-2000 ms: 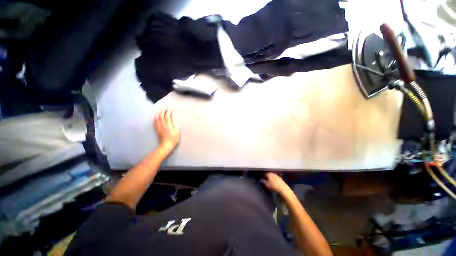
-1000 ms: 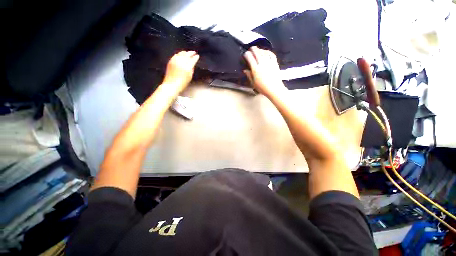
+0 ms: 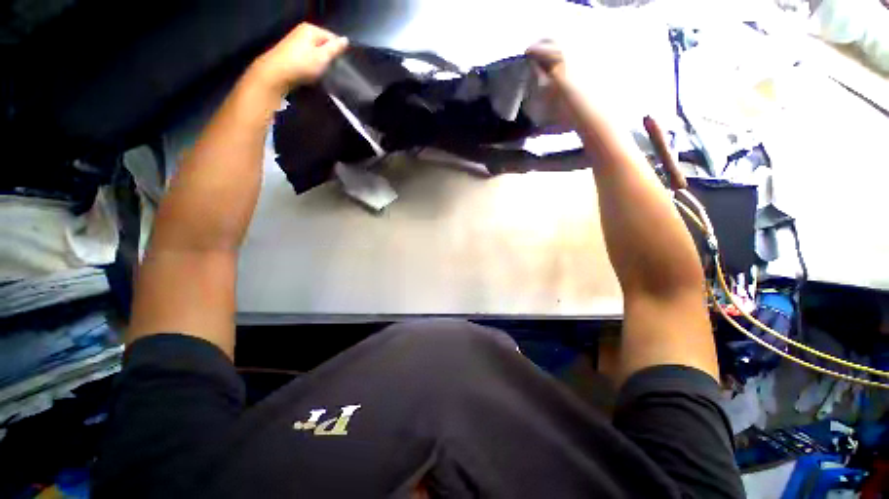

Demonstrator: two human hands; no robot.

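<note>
Black cut fabric pieces with white and grey strips lie bunched near the far side of the pale pressing table. My left hand is closed on the upper left end of the black fabric. My right hand is closed on its upper right end, and the cloth spans between both hands, seemingly partly raised. A pale grey-white strip hangs out at the near edge of the pieces. Blur hides how many layers I hold.
The steam iron's reddish handle shows right of my right forearm, which hides most of its plate. Yellowish hoses trail right. A flat black pad lies beyond the iron. Stacked cloth stands at the left.
Both hands came onto the black fabric, then moved apart and toward the table's far side, spreading the cloth between them. The view has shifted, and my right arm now covers part of the iron.
</note>
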